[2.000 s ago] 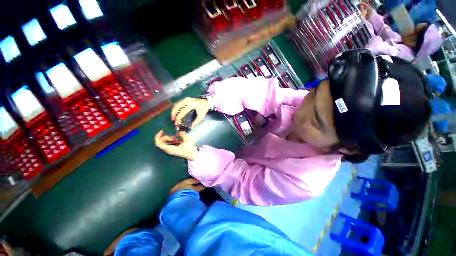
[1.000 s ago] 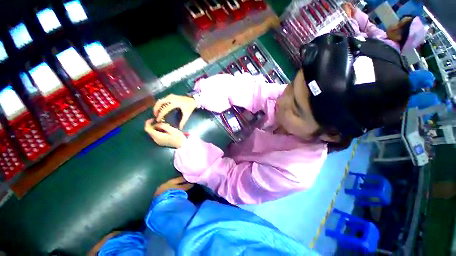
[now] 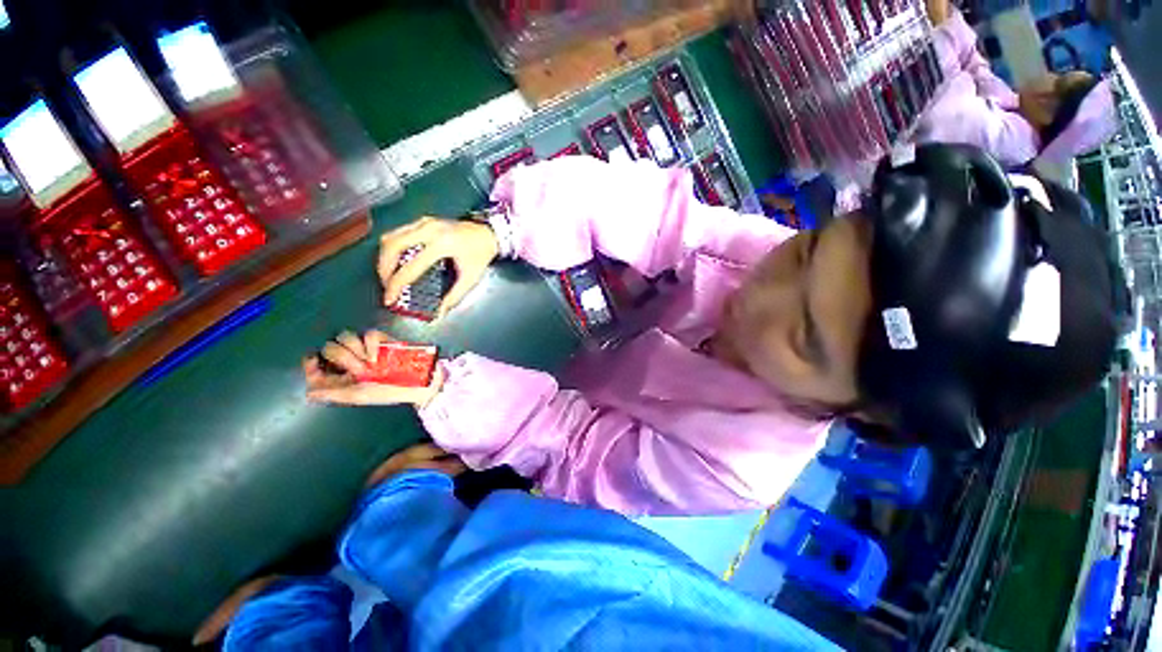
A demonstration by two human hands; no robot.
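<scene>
My right hand (image 3: 414, 461) shows at the green belt's (image 3: 255, 446) near edge, its fingers mostly hidden by the blue sleeve. My left hand (image 3: 236, 611) is a small blurred part at the bottom edge; its fingers cannot be made out. Nothing shows in either hand. Red phones with keypads and lit screens (image 3: 191, 210) lie in a clear tray (image 3: 363, 178) at the left, above a brown wooden strip (image 3: 300, 261). A person in pink holds a flat red part (image 3: 401, 364) in one hand and a dark, keypad-like part (image 3: 427, 288) in the other.
The person's black-covered head (image 3: 988, 293) and pink sleeves (image 3: 510, 414) are close on the right. A blue stick (image 3: 210, 341) lies on the belt. Behind are a tray of small phones (image 3: 650, 134) and stacked trays (image 3: 841, 89). Blue stools (image 3: 828, 554) stand on the floor.
The other person's hands have moved apart, and the red part now shows. The view has shifted, with fewer of the left tray's phones in sight. My hands stay near the belt's edge.
</scene>
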